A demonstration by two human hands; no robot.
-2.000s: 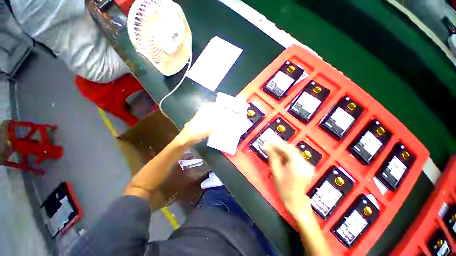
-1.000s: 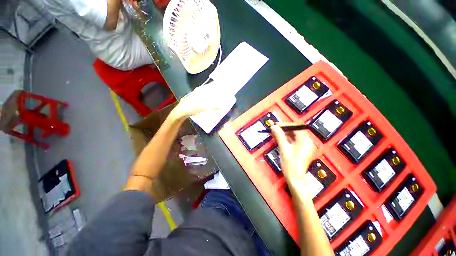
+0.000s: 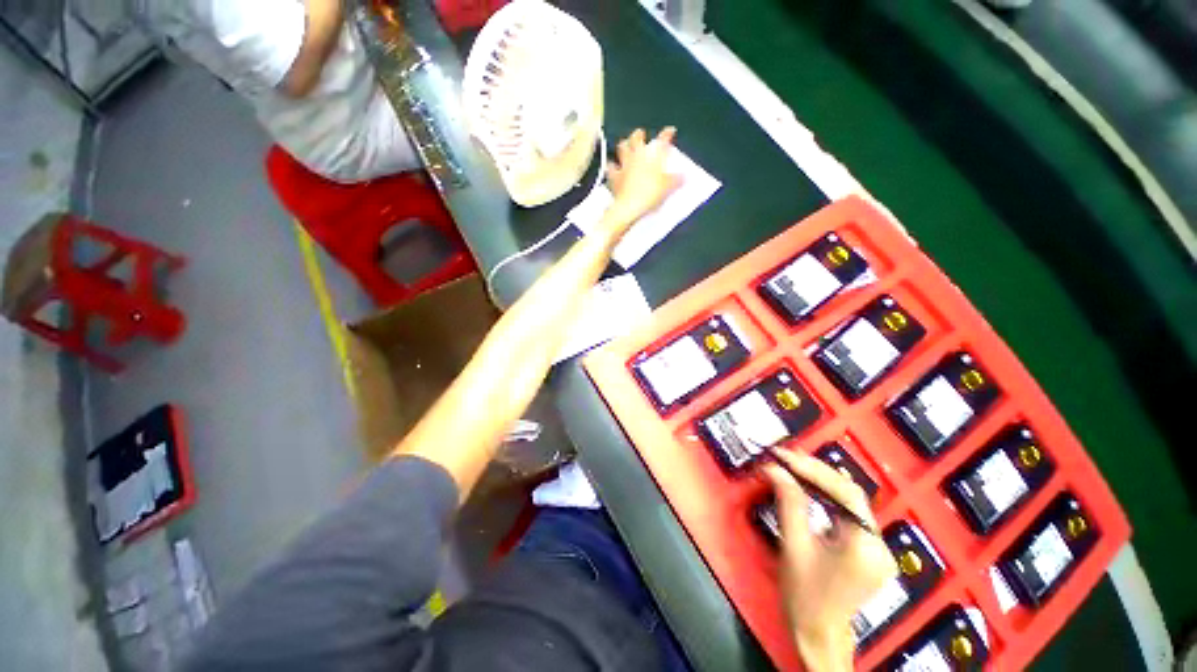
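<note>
My right hand (image 3: pixel 830 558) holds a thin dark pen-like tool (image 3: pixel 824 495) over the red tray (image 3: pixel 666 440). The tool's tip is near the lower edge of a black phone-like unit (image 3: pixel 759 418) with a white printed label. More black units, each with a gold round spot, sit in the tray pockets; my right hand partly hides some. My left hand (image 3: pixel 639 177) is at a white sheet (image 3: pixel 676 208) beside the fan, fingers spread; whether it grips the sheet is unclear. Another white sheet (image 3: pixel 607 315) lies on the bench by the tray's left corner, partly under my left forearm.
A cream desk fan (image 3: pixel 536 105) with a white cord stands at the bench's upper left. A green conveyor belt (image 3: pixel 971 197) runs behind the tray. A person in pale clothing sits on a red stool (image 3: pixel 374 217) at upper left. A cardboard box (image 3: pixel 427 348) is below the bench edge.
My left hand has let go of the sheet near the tray and moved up to the sheet beside the fan. My right hand has moved lower over the tray with the tool.
</note>
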